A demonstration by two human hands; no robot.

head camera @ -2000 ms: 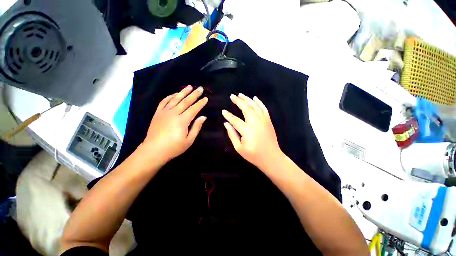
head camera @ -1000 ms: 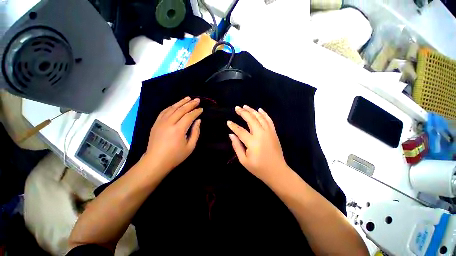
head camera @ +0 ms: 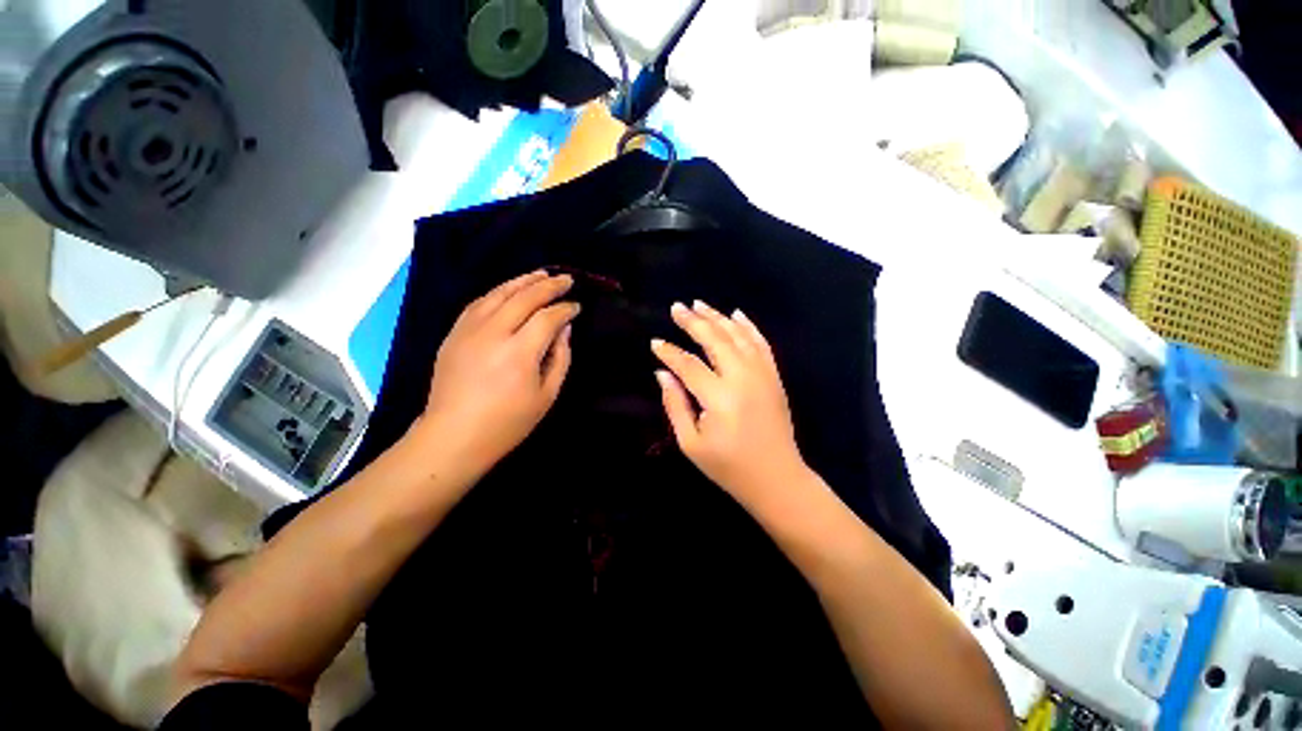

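A black sleeveless vest [head camera: 800, 300] lies spread front up before me, on a black garment hanger [head camera: 660, 214] whose hook shows above the collar. My left hand [head camera: 500, 357] rests flat on the upper chest, fingers slightly bent near the centre front. My right hand [head camera: 728, 393] rests across from it on the other side of the front, fingers spread. Bits of red thread [head camera: 597, 550] show below the hands, by my right thumb and above my left fingertips. The closures are too dark to make out. I see nothing held in either hand.
A grey machine part with vents [head camera: 157, 143] stands at upper left, above an open tray [head camera: 293, 407] and a wooden-handled tool [head camera: 100, 343]. At right are a phone [head camera: 1028, 357], a yellow basket [head camera: 1214, 279], a red spool [head camera: 1131, 436] and a white sewing machine head [head camera: 1128, 636].
The view has shifted, so the vest and table items sit differently in the picture. Both hands have slid slightly down the vest from the collar; the fingers of my left hand are closer together.
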